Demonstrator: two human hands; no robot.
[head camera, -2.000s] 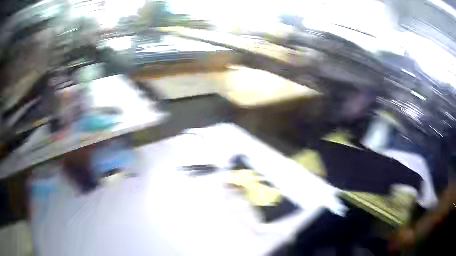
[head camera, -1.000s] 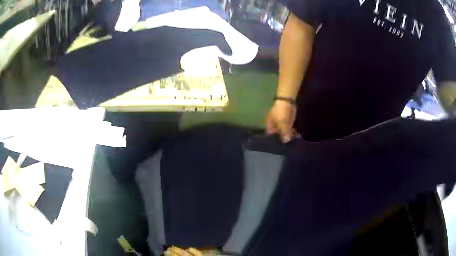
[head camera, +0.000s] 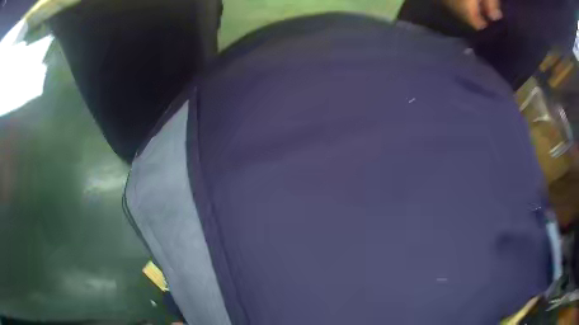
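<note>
A large dark navy garment panel fills the middle and right of the head view, spread close in front of me. A grey-blue band runs down its left side. A tiny skin-coloured sliver, perhaps my left hand, shows at the bottom edge left of the band; its fingers and any grip cannot be made out. My right hand is not visible. Another person's hand shows at the top right, beyond the panel's far edge.
Dark cloth or clothing is at the upper left. The green floor shows at left, with a small yellow piece beside the band. White material is at the left edge. Blurred brown and clear items lie at the far right.
The view has swung from the white table to the dark panel, which now looks much larger and closer. One grey-blue band shows instead of two. The other person is now mostly out of view.
</note>
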